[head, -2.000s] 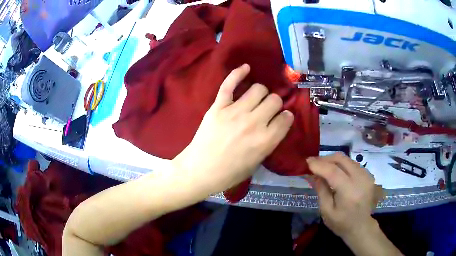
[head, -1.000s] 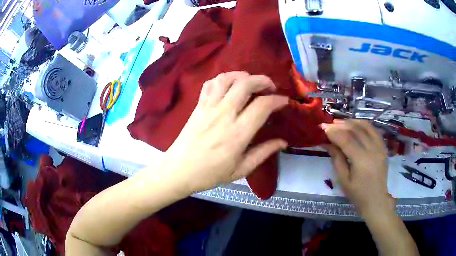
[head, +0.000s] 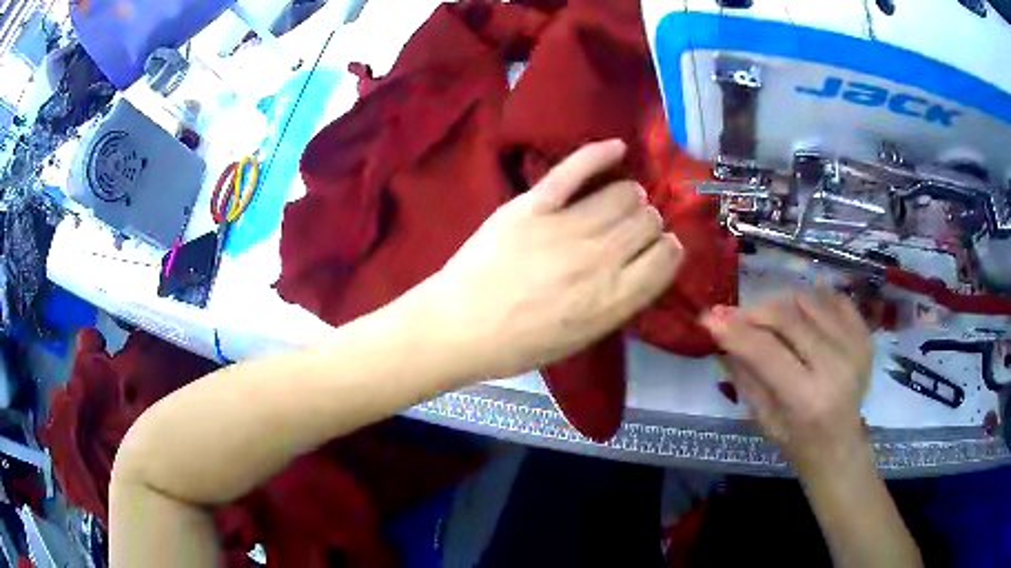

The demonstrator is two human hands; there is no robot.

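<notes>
A dark red knit garment (head: 410, 189) lies on the white table left of the sewing machine (head: 820, 67). Its right edge is at the presser foot (head: 741, 202), lit orange-red. My left hand (head: 565, 261) lies on the cloth with fingers bent; its fingertips curl against the folds left of the foot. My right hand (head: 804, 361), slightly blurred, pinches the garment's lower right edge between thumb and fingers. A narrow red binding strip (head: 942, 291) runs from the right toward the metal guide. A small flap of cloth hangs over the table's front edge.
Thread snips (head: 927, 381) lie right of my right hand. Scissors with red and yellow handles (head: 235, 189), a black rectangle (head: 191, 266) and a grey box with a round vent (head: 133, 172) are at left. A ruled scale (head: 687, 444) runs along the front edge. Red cloth (head: 122, 411) is heaped lower left.
The camera view has shifted. My left hand has moved right toward the foot, its fingers more closed. My right hand still holds the edge, now slightly lower and away from the foot.
</notes>
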